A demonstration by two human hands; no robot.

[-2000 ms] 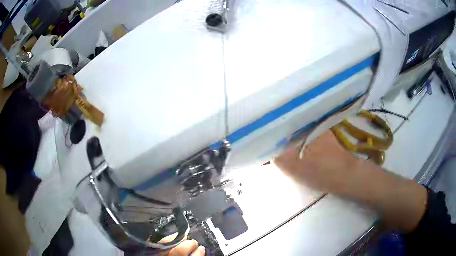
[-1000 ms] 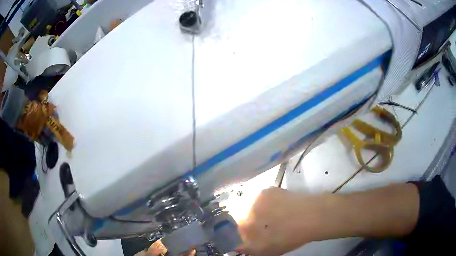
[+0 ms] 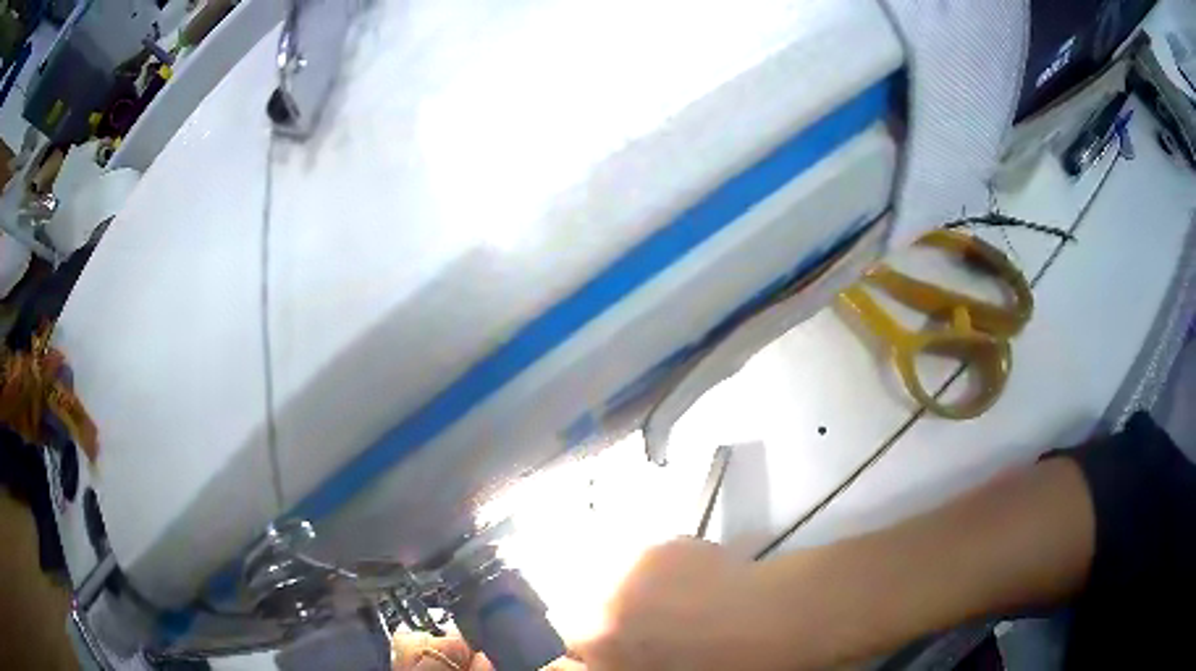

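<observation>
The white sewing machine head with a blue stripe fills the view. My right hand is at the brightly lit needle area, its fingertips lost in glare and at the bottom edge. A thin metal tool, perhaps tweezers, sticks up out of this hand. Only some fingers of my left hand show, behind the presser foot parts at the bottom edge. A grey block stands between the hands. A dark blue-grey piece beside it is blurred. Any cloth under the fingers cannot be made out.
Yellow-handled scissors lie on the white bed under the arm, right of the head. Small dark snips lie farther right. A pale cloth strip drapes over the arm, beside a dark control panel. Clutter stands behind at upper left.
My right hand has come from under the arm near the scissors to the needle area, and the thin tool now shows in it. The camera view has shifted, moving the needle area down and left.
</observation>
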